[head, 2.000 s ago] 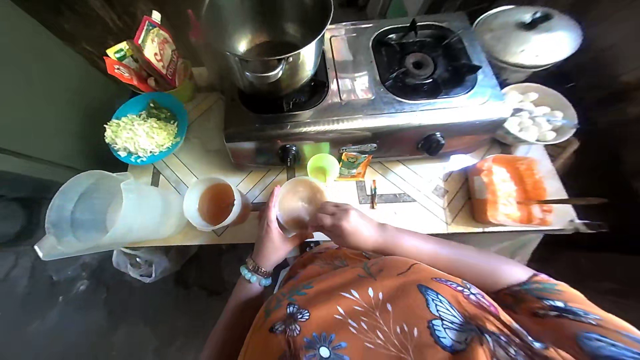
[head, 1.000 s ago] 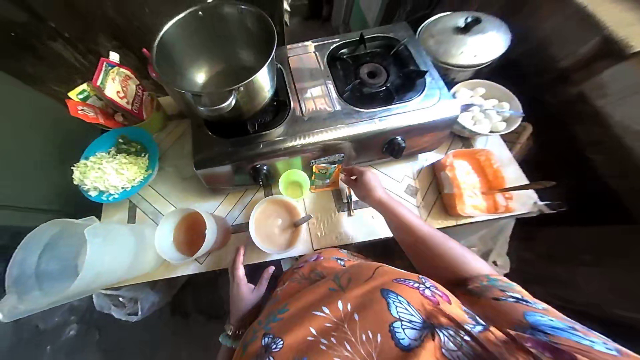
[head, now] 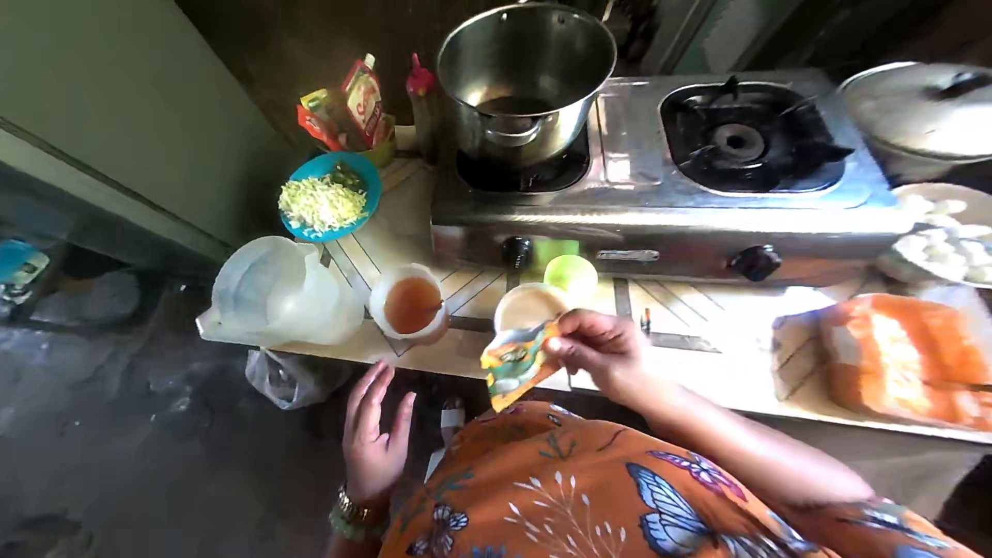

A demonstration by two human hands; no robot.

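Note:
My right hand (head: pixel 601 349) pinches a small orange and green sachet (head: pixel 515 364) by its edge, in front of a bowl of beige liquid (head: pixel 530 308), which it partly covers. My left hand (head: pixel 377 434) is held off the table's front edge with fingers apart, holding nothing. Left of the bowl stands a white container (head: pixel 409 302) of orange-brown liquid with a utensil in it. Behind the bowl is a lime-green cup (head: pixel 571 277). A translucent plastic pitcher (head: pixel 271 294) is at the left. A small dark object (head: pixel 646 321) lies right of my right hand.
A two-burner gas stove (head: pixel 674 221) carries a large steel pot (head: pixel 527 85). Shredded cabbage fills a blue bowl (head: pixel 373 186). Condiment pouches (head: pixel 360 105) and a squeeze bottle (head: pixel 422 101) stand behind. At right are an orange-filled tray (head: pixel 899 356), a bowl of white pieces (head: pixel 942 236) and a lidded pot (head: pixel 914 116).
The sachet, earlier lying by the green cup, is in my right hand, in front of the bowl. My left hand, which was at the bowl two seconds ago, is off it. The view has shifted.

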